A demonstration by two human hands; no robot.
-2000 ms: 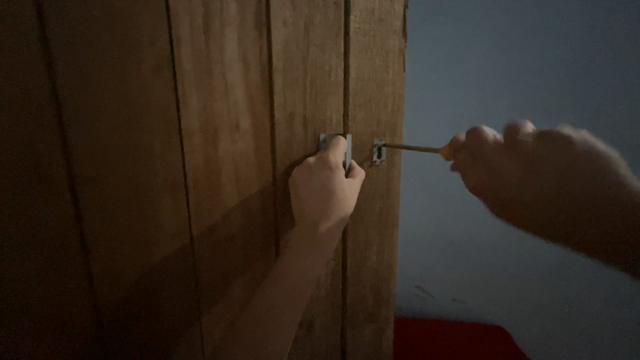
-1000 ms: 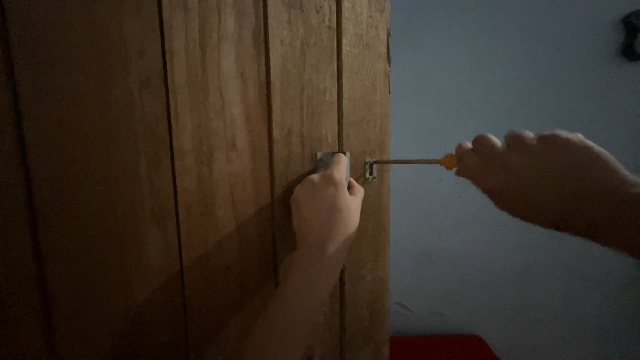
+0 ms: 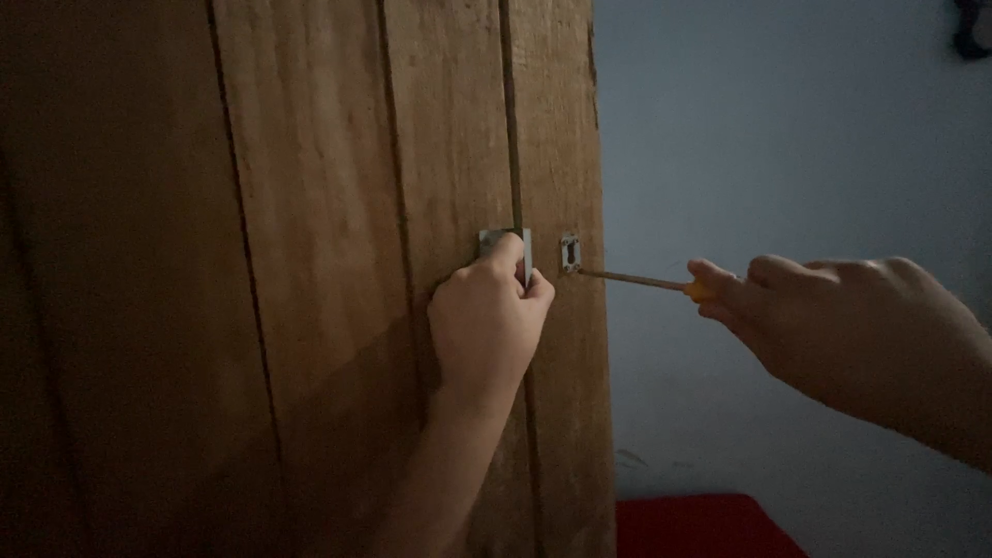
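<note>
Upright before me is a wooden plank door (image 3: 325, 194). My left hand (image 3: 488, 310) grips a metal latch plate (image 3: 528, 256) on it, thumb and fingers about its edge; the hand hides most of the plate. To the right, near the door's edge, a small metal keyhole plate (image 3: 570, 253) is fixed to the wood. My right hand (image 3: 837, 325) holds a screwdriver (image 3: 635, 280) by its yellow-orange handle, mostly covered by the fingers. The shaft points left, and its tip is at the lower edge of the keyhole plate.
Beyond the door's right edge stands a pale blue-grey wall (image 3: 775, 155). Something red (image 3: 697, 527) lies low at the bottom right of the door. A dark object (image 3: 973, 31) shows at the top right corner. The light is dim.
The screwdriver's tip has moved from the middle or upper part of the keyhole plate to its lower edge. My left hand has stayed at the latch plate.
</note>
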